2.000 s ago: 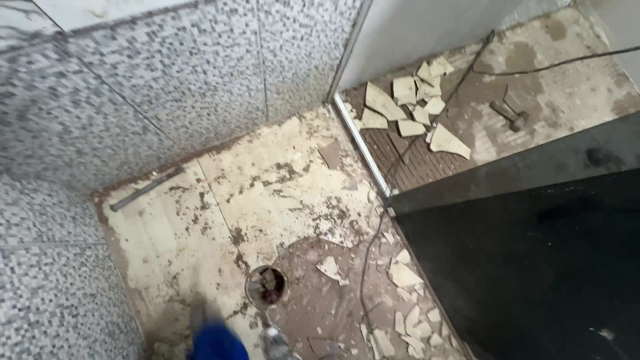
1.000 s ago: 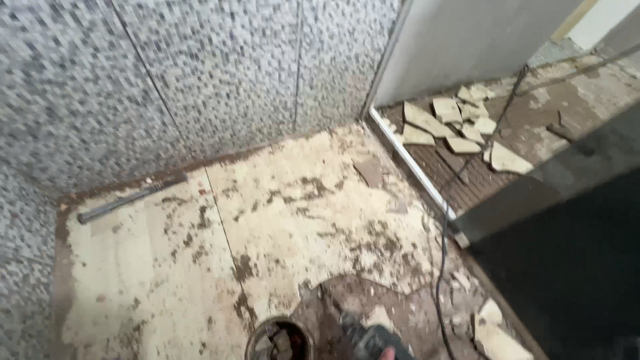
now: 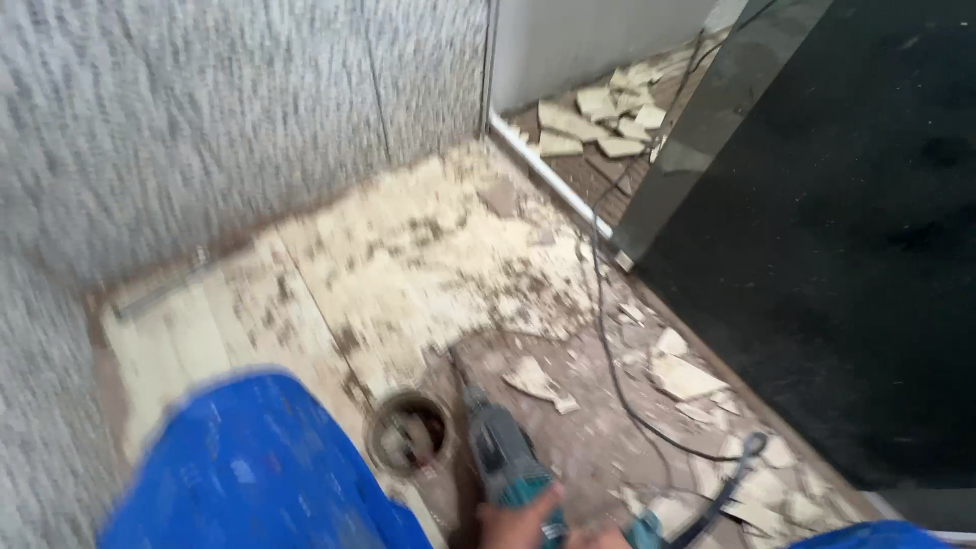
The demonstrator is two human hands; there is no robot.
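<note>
A teal and grey rotary hammer lies low in the middle of the view, its bit pointing up and away at the broken edge of the cream floor tile. My left hand is closed around its teal body. Beside it, at the bottom edge, my right hand is on the rear of the tool, mostly cut off by the frame. A black power cable runs from the tool over the floor. Left of the tool is a round drain hole with debris inside.
Broken tile pieces lie at the right, and more beyond a metal threshold strip. A dark panel stands at the right, a mosaic-tiled wall at the left. A straight bar lies by the wall. My blue-clad knee is at lower left.
The rotary hammer shows much more fully than one second ago, and both hands are now in view on it. My blue-clad knee has come into view at the lower left.
</note>
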